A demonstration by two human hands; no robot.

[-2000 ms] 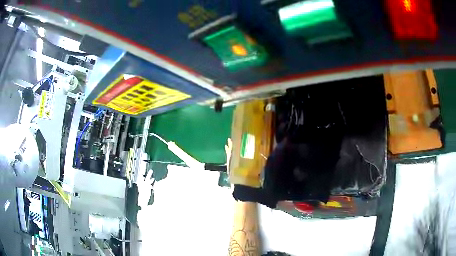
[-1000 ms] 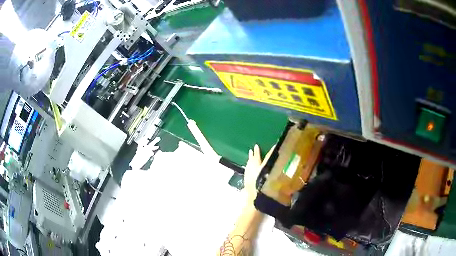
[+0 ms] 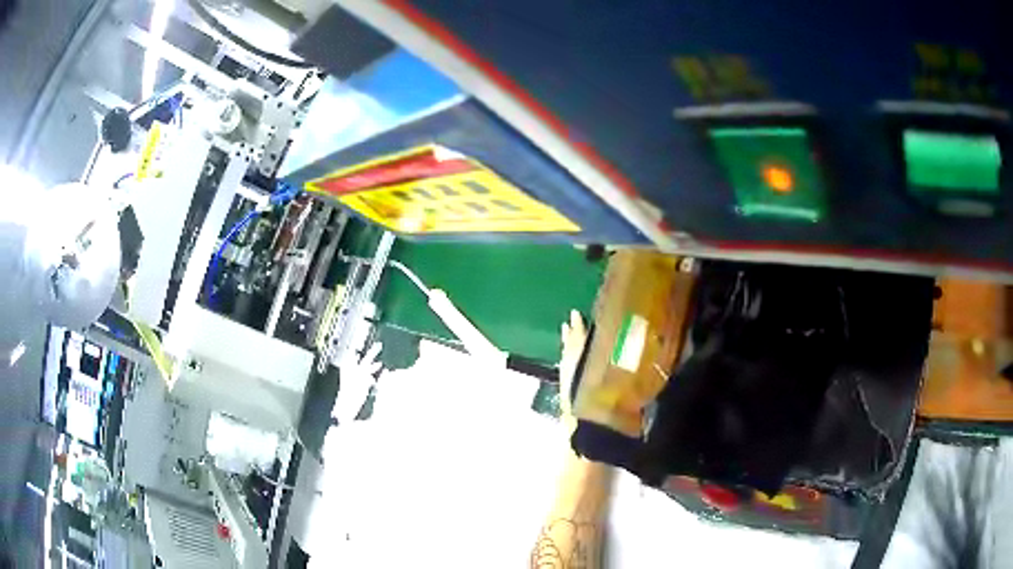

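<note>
An orange-tan press fixture block [image 3: 614, 353] with a small pale-green window stands at the press's left side. A shiny black cover sheet [image 3: 794, 367] lies over the press centre. A second orange block [image 3: 972, 350] is at the right edge. My left hand [image 3: 571, 361] is bare and lies along the outer left side of the left block. Only part of its fingers shows, the block and black sheet hide the rest, and whether it grips anything cannot be seen. My tattooed forearm comes up from the bottom. My right hand is not in view.
The blue press head and its control panel [image 3: 622, 122] hang over the top. Red and yellow patches [image 3: 722, 493] show on the press base front. A white-handled tool [image 3: 461, 322] lies at the green belt's [image 3: 489, 289] near edge. A white glove [image 3: 355, 381] lies by the left machine.
The view has turned and tilted, so the press looks more level and more of the control panel shows. My left hand stays beside the left block, with less of it showing than one second ago.
</note>
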